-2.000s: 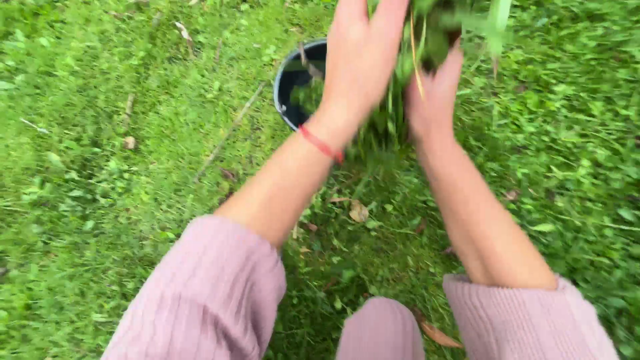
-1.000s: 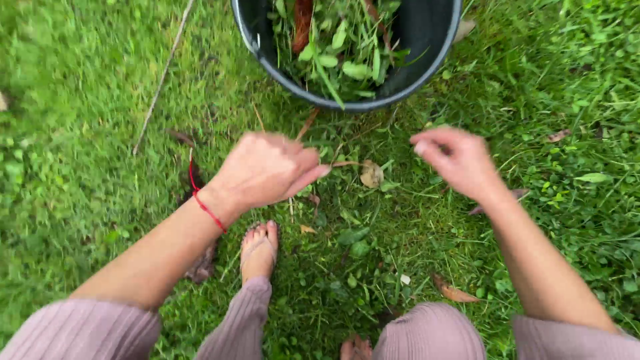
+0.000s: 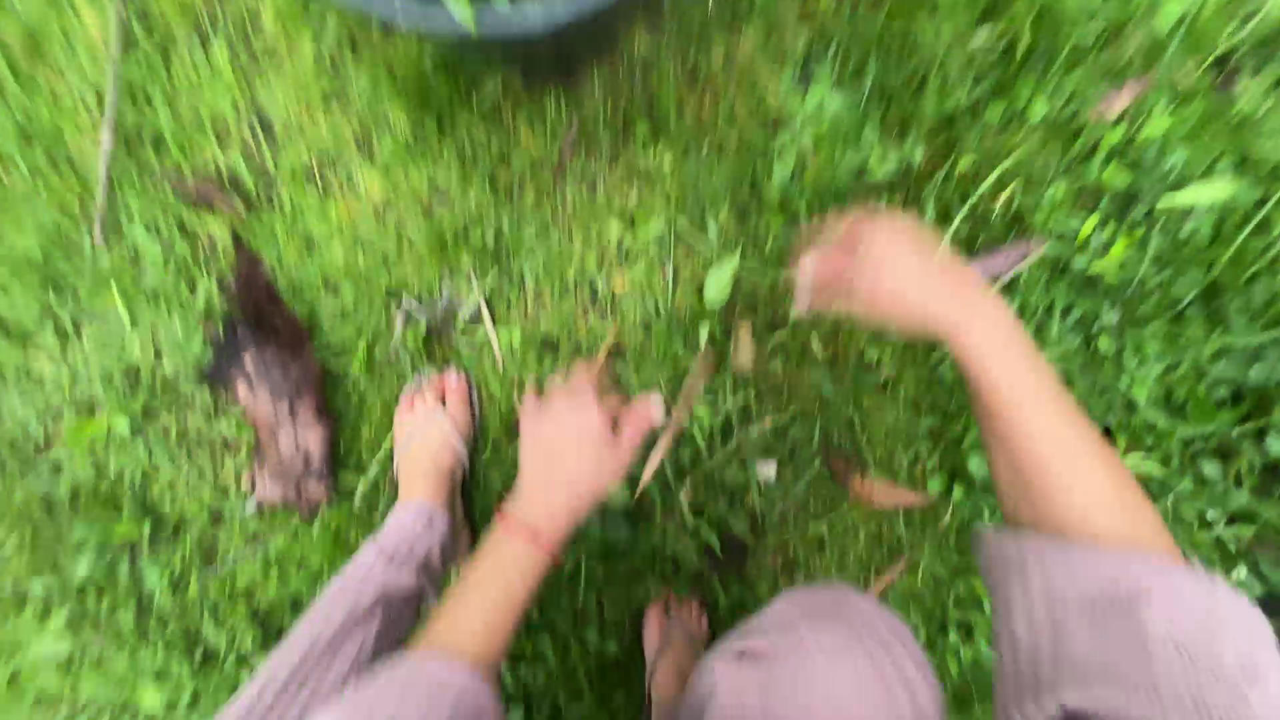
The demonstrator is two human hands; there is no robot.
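Observation:
My left hand (image 3: pixel 575 435), with a red string bracelet at the wrist, is low over the grass beside my sandaled left foot (image 3: pixel 432 430). Its thumb points right, close to a long dry leaf (image 3: pixel 677 420); blur hides whether the fingertips touch anything. My right hand (image 3: pixel 880 270) is over the grass farther up and to the right, blurred, its fingers curled; whether it grips anything cannot be told. A purplish leaf (image 3: pixel 1005 260) lies just beyond its wrist. The rim of a dark bucket (image 3: pixel 490 18) crosses the top edge, with a little greenery showing in it.
A piece of bark or wood (image 3: pixel 285 420) lies on the grass at left, and a thin stick (image 3: pixel 107 130) at the upper left. Brown leaves (image 3: pixel 885 492) lie near my knee. My other foot (image 3: pixel 675 635) is at the bottom middle.
Two seconds ago my hands held a bunch of green plants beside the bucket; one second ago cut greenery was in the bucket and my hands were away from it. The view has shifted toward my feet.

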